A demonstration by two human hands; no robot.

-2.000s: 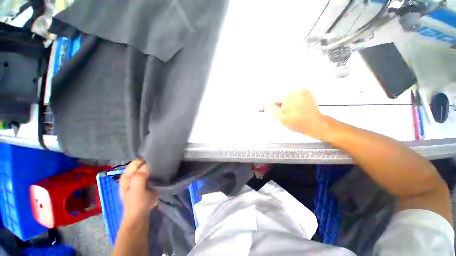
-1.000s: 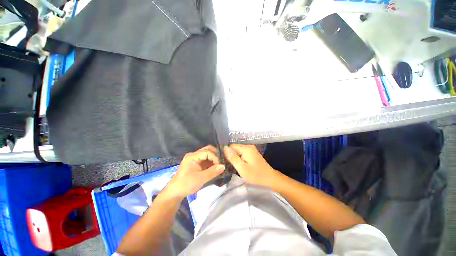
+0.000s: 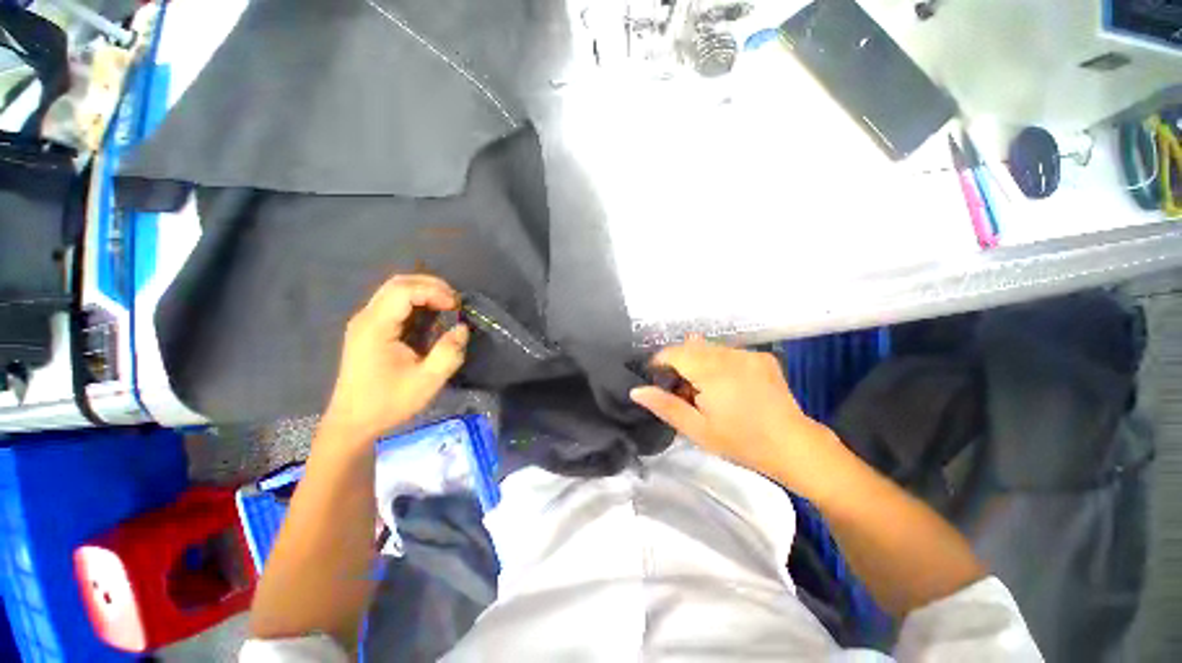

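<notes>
A dark grey garment panel (image 3: 324,272) lies over the left of the white table and hangs over its front edge towards my lap. A pale stitch line crosses its upper part. My left hand (image 3: 405,347) pinches one end of a folded edge (image 3: 508,326) with pale stitching, raised a little above the panel. My right hand (image 3: 719,395) grips the dark cloth near the table's front edge, to the right. The cloth is bunched between my hands. Its exact layers under my right fingers are hidden.
A black phone-like rectangle (image 3: 871,78), pink pen (image 3: 972,194) and black oval object (image 3: 1034,162) lie on the white table (image 3: 765,233). Metal machine parts (image 3: 710,42) show at the top. A red stool (image 3: 169,570), blue crates (image 3: 65,544) and heaped dark cloth (image 3: 998,427) are below.
My hands came together on the cloth at the table edge, then moved apart. My left hand moved left and up with the stitched edge, my right hand to the right. The view shifted right.
</notes>
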